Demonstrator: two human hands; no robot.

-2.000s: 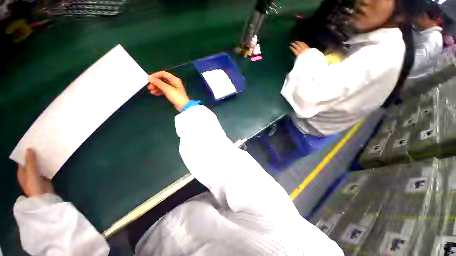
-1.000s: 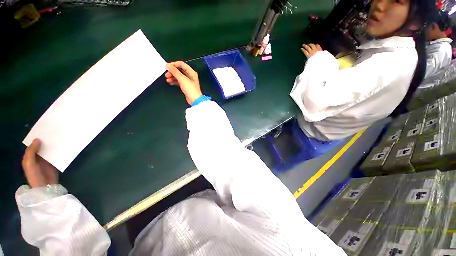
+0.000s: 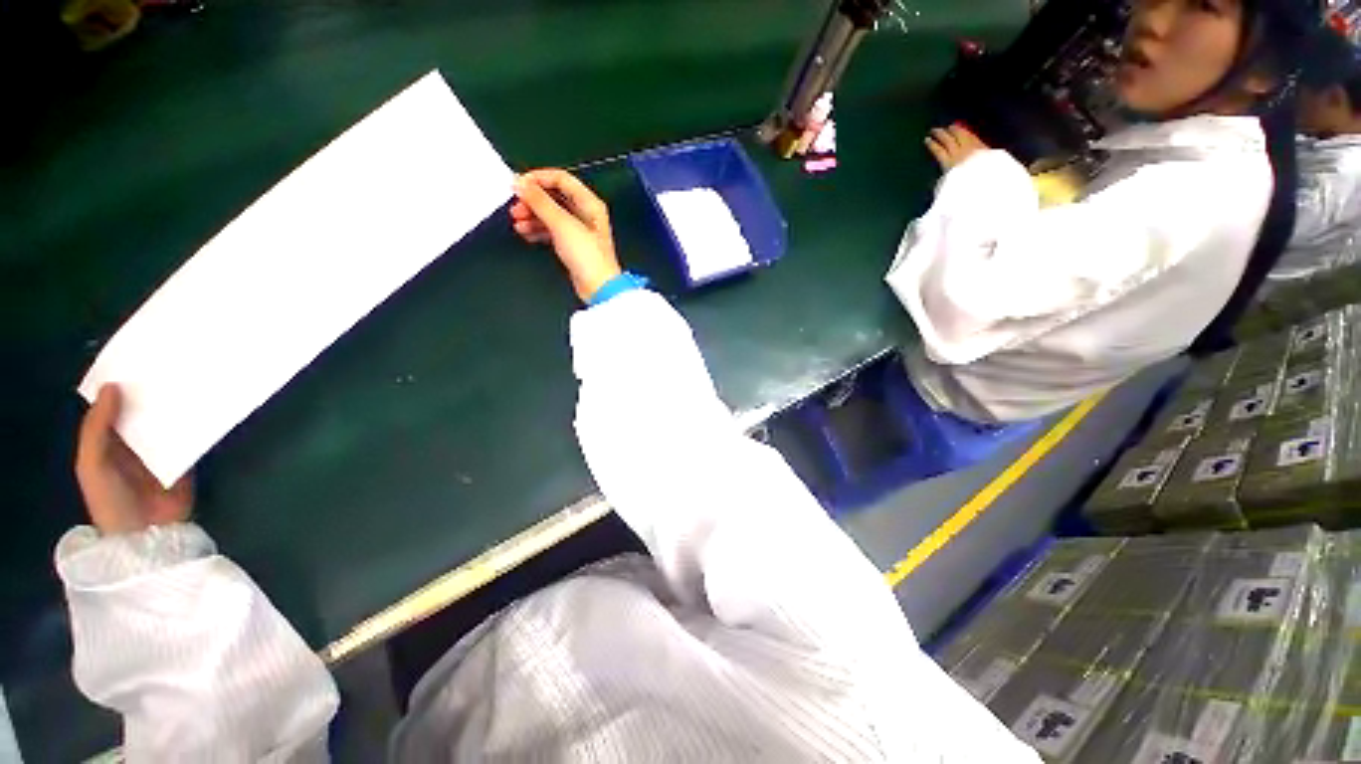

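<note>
A long white release liner sheet (image 3: 299, 276) is held up above the green bench, slightly curved and slanting from lower left to upper right. My left hand (image 3: 127, 470) grips its lower left end, with the fingers partly hidden behind the sheet. My right hand (image 3: 567, 232) pinches its right end at the corner between thumb and fingers. A bright blue wrist strap (image 3: 618, 287) is on my right wrist. No tweezers or red housings can be made out.
A blue parts bin (image 3: 754, 202) with white pieces stands right of my right hand. Behind it are a small bottle (image 3: 820, 135) and a metal post (image 3: 818, 67). A person in a white coat (image 3: 1105, 254) is at the bench on the right. Wrapped cartons (image 3: 1194, 597) are stacked lower right.
The sheet and both hands have shifted up and to the right in the picture. The bin and the other person also sit further right, as the camera view has moved. Both hands kept their hold.
</note>
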